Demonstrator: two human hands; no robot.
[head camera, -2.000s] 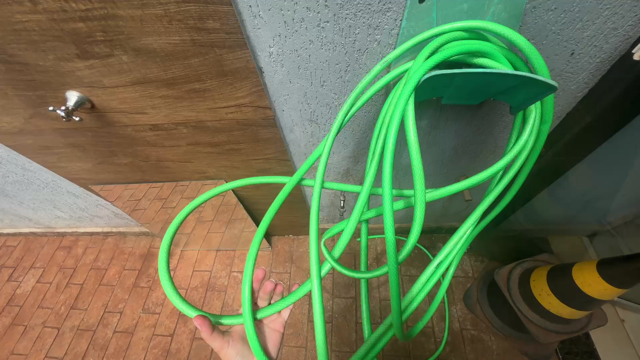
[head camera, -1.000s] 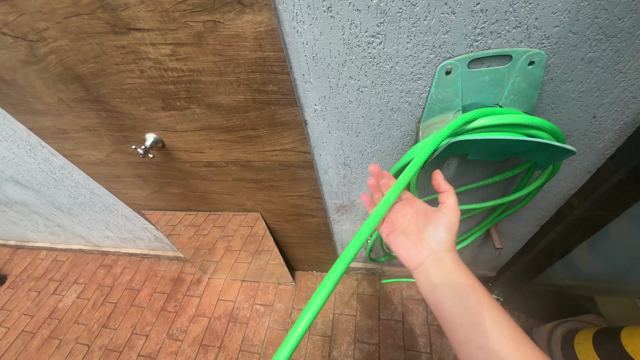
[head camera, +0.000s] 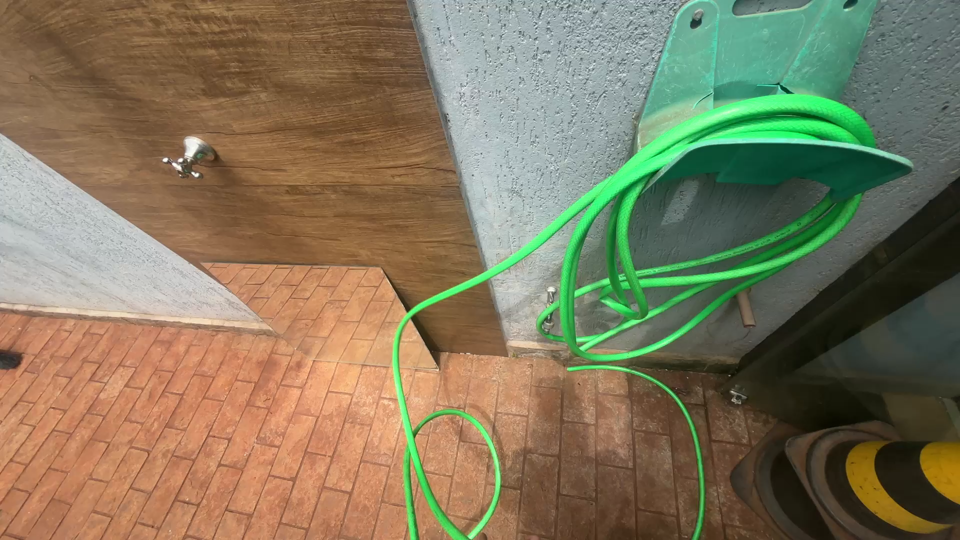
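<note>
A green garden hose (head camera: 574, 285) hangs in several uneven coils over a green plastic wall hose holder (head camera: 765, 56). One length runs from the coils down to the left and makes a small loop above the brick floor near the bottom edge. Another thin length curves over the floor below the holder and leaves the view at the bottom. Neither of my hands can be plainly seen; whether either holds the hose below the frame is hidden.
A metal cross-handle valve (head camera: 187, 157) sticks out of a wood-grain panel (head camera: 300, 150) at the left. A smaller metal tap (head camera: 550, 307) is low on the grey textured wall (head camera: 525, 112). Black-and-yellow striped cones (head camera: 892, 480) stand at lower right on the brick floor (head camera: 315, 450).
My right hand, open beside the hose near the holder one second ago, has left the view. The hose length that ran straight to the bottom edge now bends and loops lower down.
</note>
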